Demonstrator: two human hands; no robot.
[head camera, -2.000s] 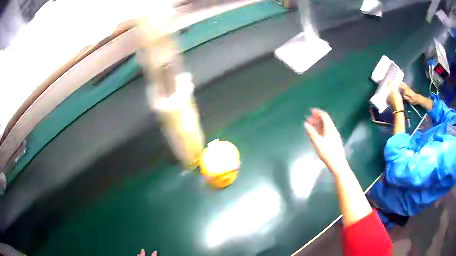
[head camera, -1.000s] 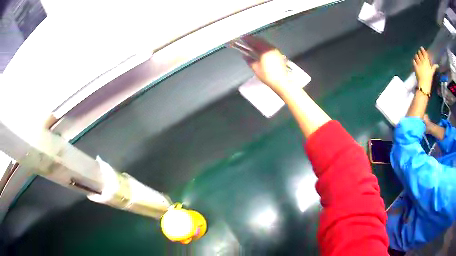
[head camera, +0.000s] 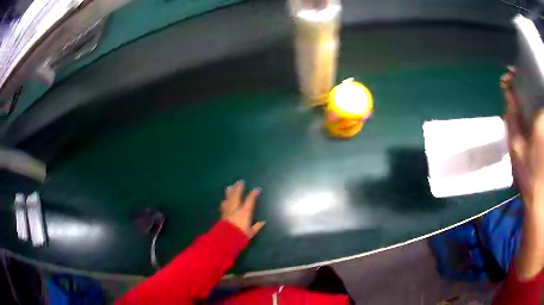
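A white table unit, possibly a desk lamp, is at the right. Its flat base is over the green tabletop; whether it touches is unclear. Its grey-white upright rises towards the camera. My right hand, partly cut off by the right edge, is closed around the upright. My left hand is empty, fingers spread, over the table near its front edge. A small dark object with a thin white lead lies to the left, blurred.
A yellow figurine stands beside a plastic-wrapped post at the back. Two short white bars lie at the far left, near a pale blurred piece. Blue stools or cloth show below the table edge.
My right hand has taken hold of the white unit and brought it from the far side to the near right. My left hand has come fully into view. The view has swung left.
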